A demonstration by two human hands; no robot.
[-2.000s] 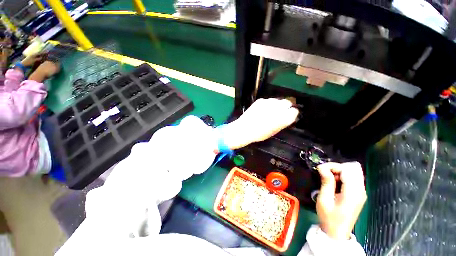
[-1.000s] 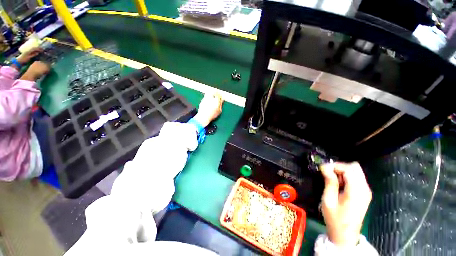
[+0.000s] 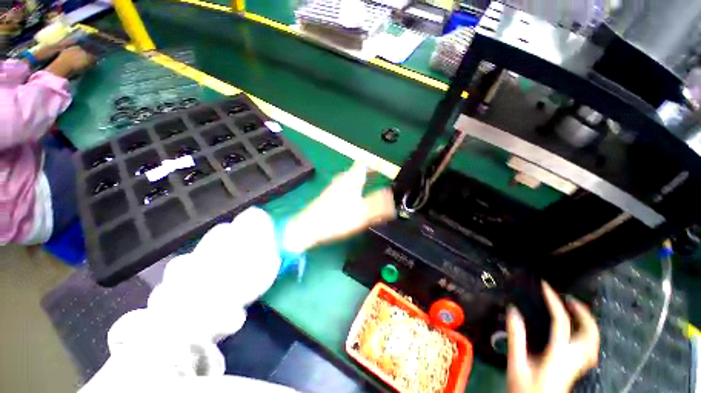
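The black pneumatic press (image 3: 430, 249) stands at the right, its pale upper die (image 3: 538, 175) raised above the base. My left hand (image 3: 346, 207) is blurred at the press's left front corner; whether it holds anything is unclear. My right hand (image 3: 555, 338) is at the right front of the base, fingers spread around a dark shape that I cannot make out. A small shiny piece (image 3: 488, 279) shows on the base front. The red tray (image 3: 355, 338) with heaped small tan metal parts sits before the press, beside the red knob (image 3: 446, 313) and green button (image 3: 390, 272).
A black foam compartment tray (image 3: 192, 215) holding black parts lies at left. One round black part (image 3: 390, 135) is on the green conveyor (image 3: 323, 100). Clear blister trays (image 3: 642, 307) and an air hose (image 3: 662, 307) are at right. A coworker's pink sleeve (image 3: 31, 107) shows far left.
My left hand moved from the press to beside the foam tray, then back right to the press corner. My right fingers spread from a pinch. A black part appeared on the conveyor. The view shifted.
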